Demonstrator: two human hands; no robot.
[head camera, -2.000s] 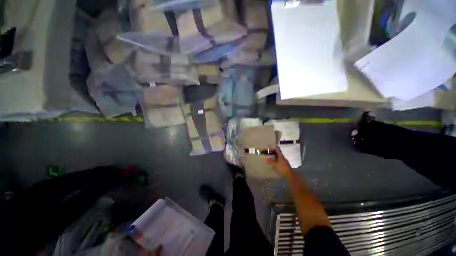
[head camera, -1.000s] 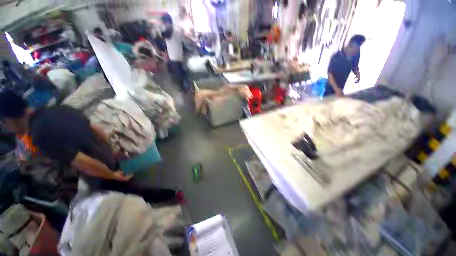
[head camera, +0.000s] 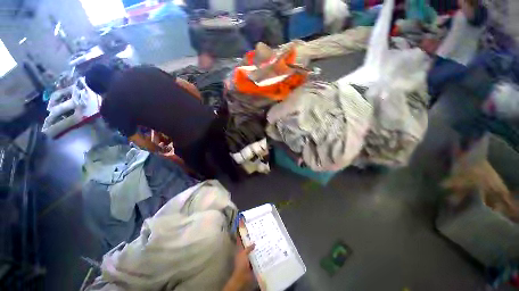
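Observation:
A clipboard (head camera: 287, 262) with a white printed form (head camera: 267, 241) on it is at the bottom centre, tilted, with a blue edge at its upper left. My left hand (head camera: 241, 266) grips it at its left edge, fingers partly over the paper. The wrist is cut off by the bottom edge. My right hand is out of the picture. A large crumpled beige fabric heap (head camera: 182, 244) lies just left of the clipboard.
A person in dark clothing (head camera: 162, 111) bends over at the left, near blue-grey fabric (head camera: 122, 176). Ahead are grey fabric heaps (head camera: 324, 125), an orange sack (head camera: 270, 79) and a grey bin (head camera: 478, 233). A green sign (head camera: 337, 257) marks the floor.
The view has swung from the rolls on the floor, past the padded table, and left towards the fabric heaps. The right hand, earlier on a beige roll, has left the picture. The clipboard remains held.

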